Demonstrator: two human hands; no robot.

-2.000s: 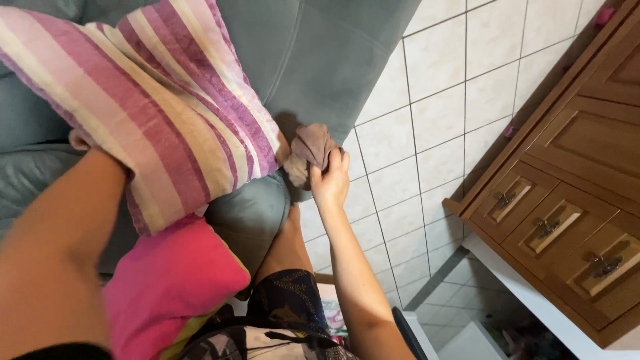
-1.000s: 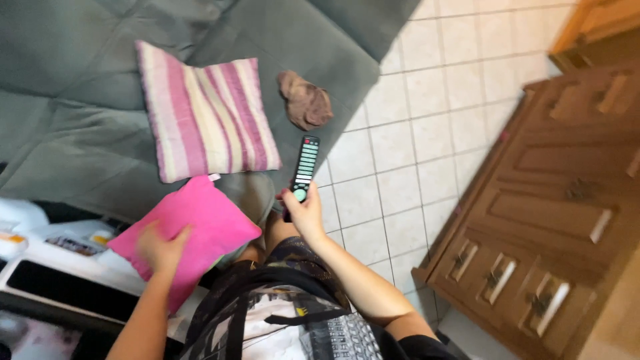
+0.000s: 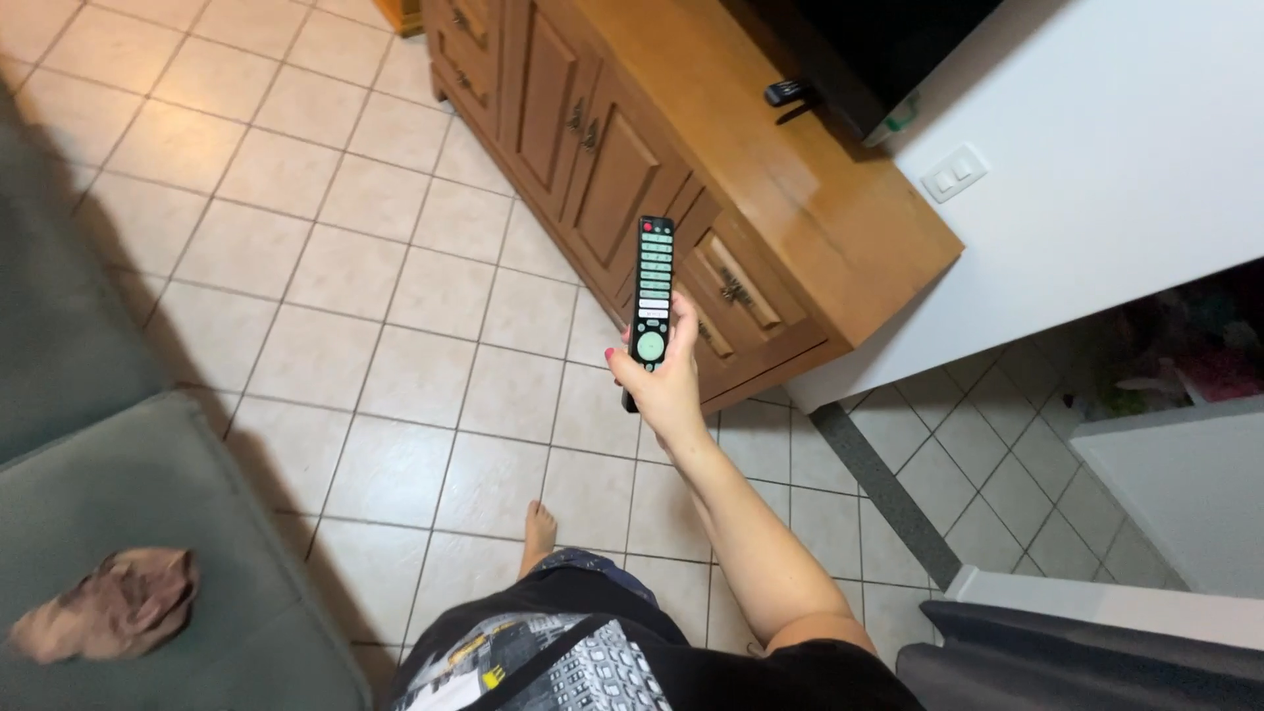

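Observation:
My right hand (image 3: 667,370) grips the lower part of a black remote control (image 3: 654,281) with pale green buttons, its thumb lying across the lower end. The remote is held out over the tiled floor, in front of a wooden sideboard (image 3: 632,173). My left hand is out of view. A crumpled brown cloth item (image 3: 114,604) lies on the grey sofa (image 3: 148,474) at the lower left, well away from my right hand.
On the sideboard stand a black television (image 3: 879,44) and a small black device (image 3: 787,93). A light switch (image 3: 954,173) is on the white wall. A dark curtain (image 3: 1076,657) hangs at the lower right, near a doorway with a dark threshold (image 3: 884,494).
The view has swung from the sofa and its cushions to the sideboard. My left hand, on the pink cushion one second ago, has left view. My right hand still holds the remote.

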